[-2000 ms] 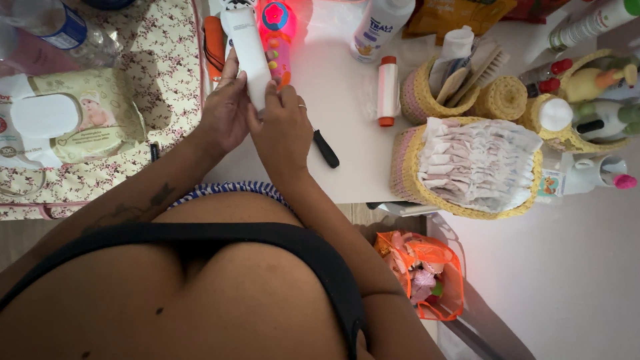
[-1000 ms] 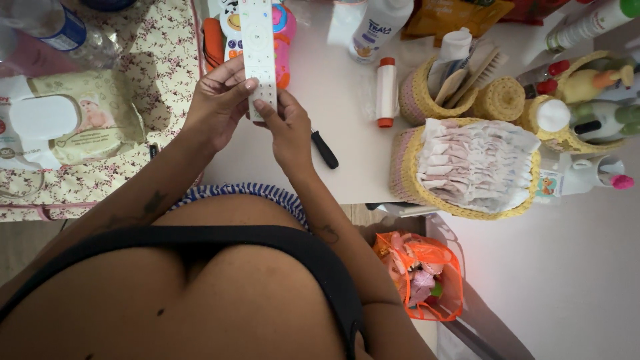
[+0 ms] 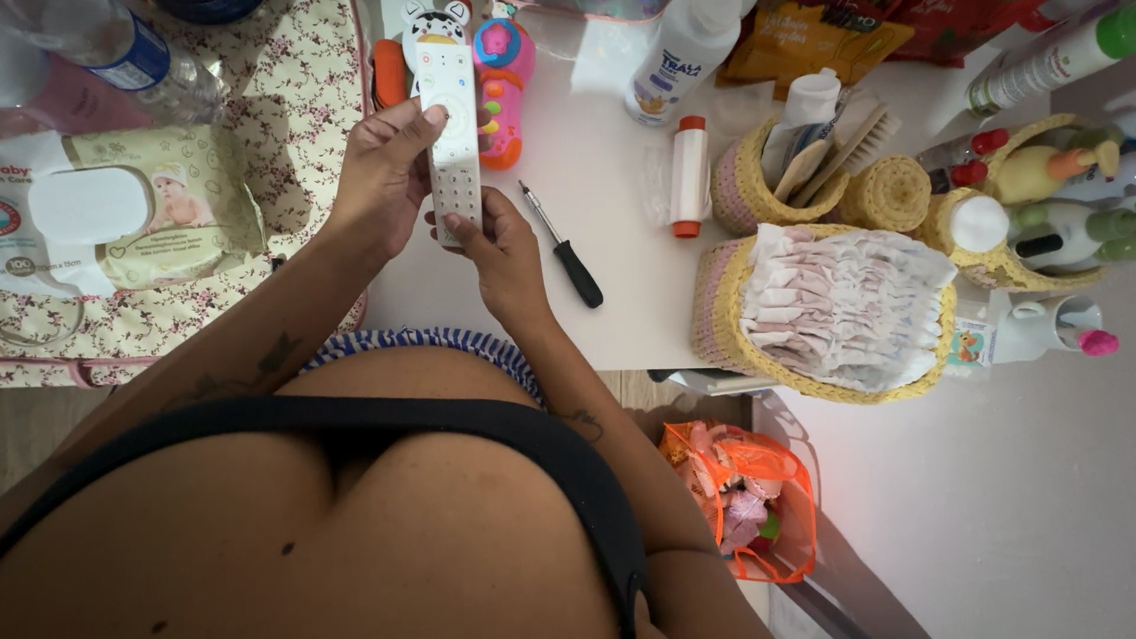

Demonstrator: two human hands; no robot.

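Note:
A white remote control (image 3: pixel 455 164) with its button side up is held upright in the view over the white tabletop. My left hand (image 3: pixel 386 169) grips its left edge, with the thumb on the buttons near the round pad. My right hand (image 3: pixel 501 248) holds its lower end, thumb on the front. Behind the remote's top lies a zebra-faced toy (image 3: pixel 435 19), partly hidden. Beside it is a pink toy phone (image 3: pixel 502 111) with a blue end. A screwdriver with a black handle (image 3: pixel 579 275) lies on the tabletop just right of my right hand.
On the left, a pack of baby wipes (image 3: pixel 169 213) and plastic bottles (image 3: pixel 160 62) rest on a flowered padded mat. To the right stand a white bottle (image 3: pixel 679 62), a white roll with red ends (image 3: pixel 689 177) and a crochet basket of diapers (image 3: pixel 710 306). An orange mesh bag (image 3: pixel 799 524) sits lower down.
Two seconds ago the held remote showed a plain white face; one second ago its buttons were in view. My hands stay in about the same place, and the fingers have shifted along it.

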